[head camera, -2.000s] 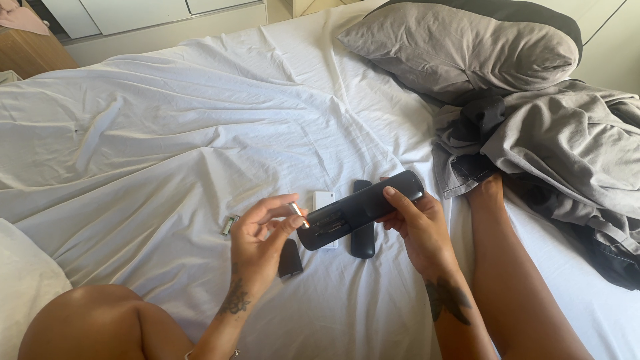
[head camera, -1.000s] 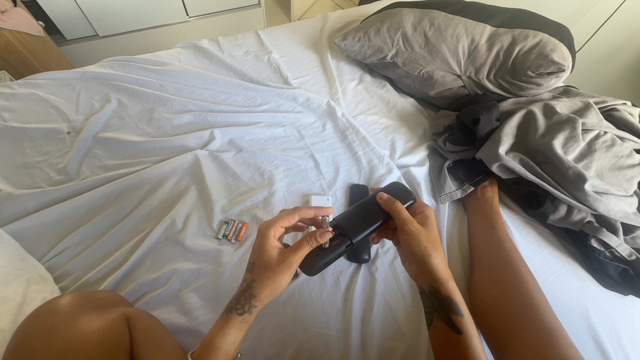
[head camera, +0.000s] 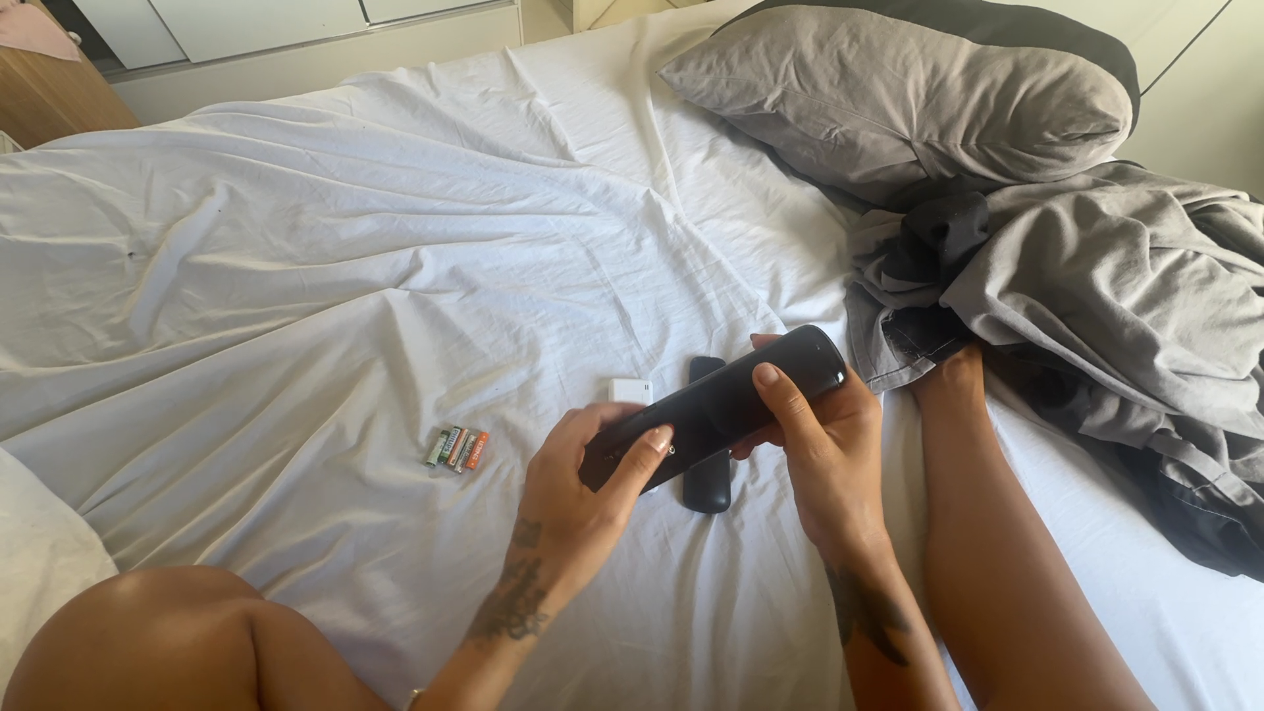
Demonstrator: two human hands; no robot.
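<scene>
A black plastic device (head camera: 713,400), long with rounded ends like a remote control, is held tilted between both hands above the bed. My left hand (head camera: 597,469) grips its lower left end, thumb on the upper face. Around the upper right end closes my right hand (head camera: 825,434), its thumb also on top. Beneath, on the sheet, lies a second slim black device (head camera: 707,489), partly hidden by the held one. A small white plastic object (head camera: 629,391) rests just beyond my left hand. Several AA-type batteries (head camera: 457,449) lie side by side left of my left hand.
A wrinkled white sheet (head camera: 326,286) covers the bed. At the upper right is a grey pillow (head camera: 908,94), with a heap of grey and black bedding (head camera: 1116,267) below it. My bent knee (head camera: 168,642) is at the lower left and my other leg (head camera: 997,533) at the right.
A small cylindrical battery was in my left fingers at the device's open compartment; now no battery shows there and the left thumb lies on the device's surface. The device's bare compartment no longer shows.
</scene>
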